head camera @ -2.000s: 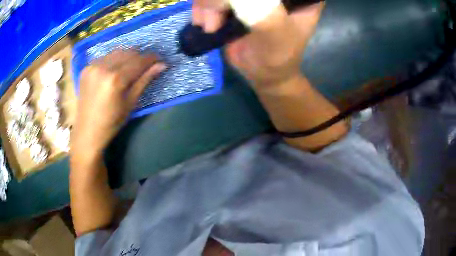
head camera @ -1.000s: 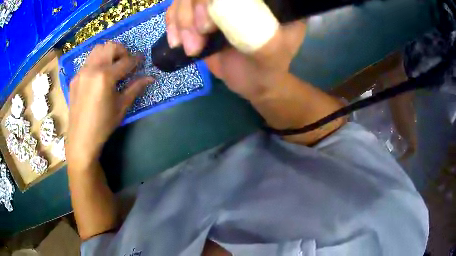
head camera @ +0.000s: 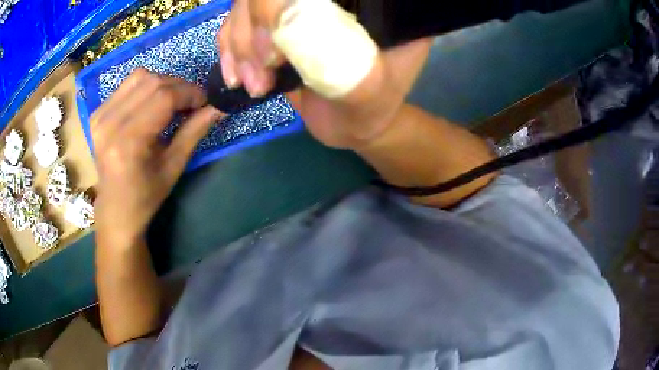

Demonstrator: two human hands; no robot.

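My right hand [head camera: 339, 108] is closed around a thick black electric screwdriver [head camera: 433, 18] with a cream wrap [head camera: 329, 47]. Its dark nose points left over the blue screw tray [head camera: 238, 147], which is full of tiny silver-grey screws [head camera: 177, 54]. My left hand [head camera: 141, 137] is over the tray's left part, thumb and forefinger brought together right at the nose's end. Whether a screw is between those fingertips is too small to tell. The screwdriver's tip is hidden by the fingers.
A tan cardboard tray [head camera: 69, 155] with several white parts [head camera: 47, 148] stands left of the screw tray. Brass pieces [head camera: 137, 25] and a big blue sheet [head camera: 36, 43] lie behind. A black cord [head camera: 527, 153] crosses my right forearm. Clear plastic [head camera: 553, 195] is lower right.
The screwdriver and my right hand have moved left. My left thumb and forefinger have closed in on the screwdriver's nose. The view has shifted a little.
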